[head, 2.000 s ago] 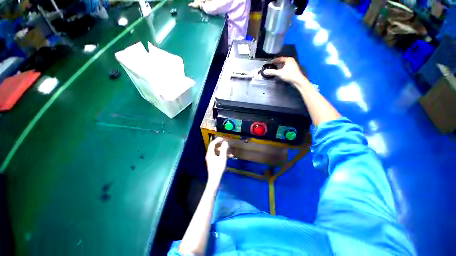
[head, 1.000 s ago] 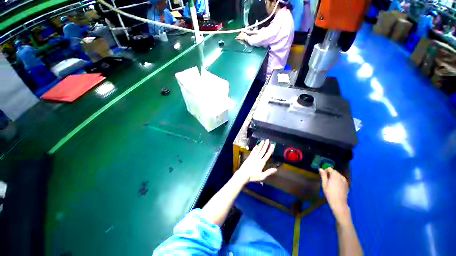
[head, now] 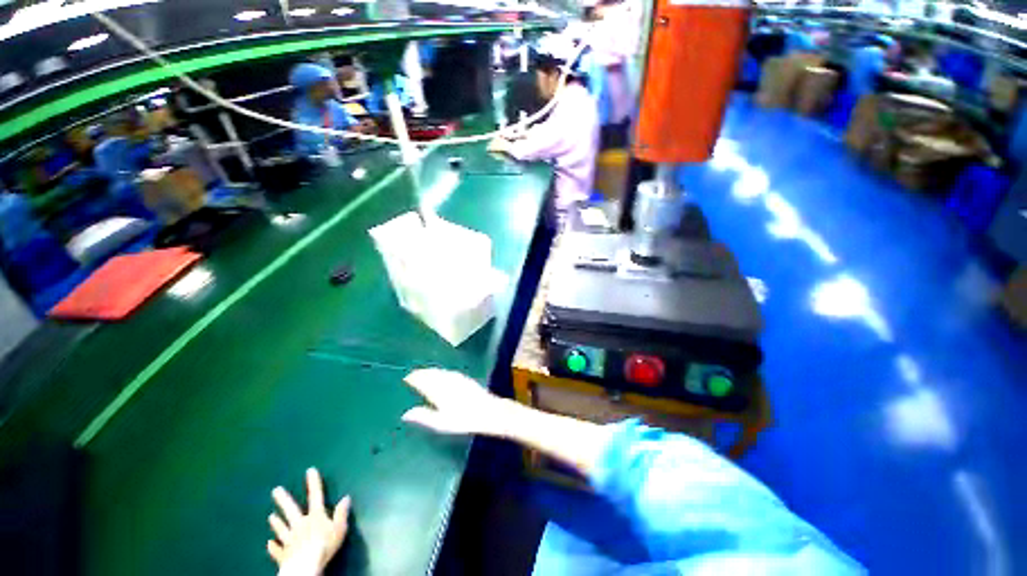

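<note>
My left hand (head: pixel 306 527) is low over the green belt (head: pixel 214 461), fingers spread and empty. My right hand (head: pixel 453 403) reaches across to the belt in front of the white carton, fingers apart, with nothing visible in it. A tiny black piece (head: pixel 376 449) lies on the belt between my hands. The bench press (head: pixel 653 304) stands at the right. Its silver ram (head: pixel 655 219) is down at the fixture (head: pixel 637 270); the round black part there cannot be made out. A round black part (head: pixel 341 275) lies on the belt left of the carton.
The open white carton (head: pixel 441 279) stands on the belt near the press. A red-orange sheet (head: pixel 126 281) lies at the far left. A dark object (head: pixel 39 512) is at the lower left. A person in pink (head: pixel 566 141) works farther along the belt.
Both hands have left the press buttons and moved left over the belt. The ram has come down onto the fixture. The view has tilted up, showing more of the hall.
</note>
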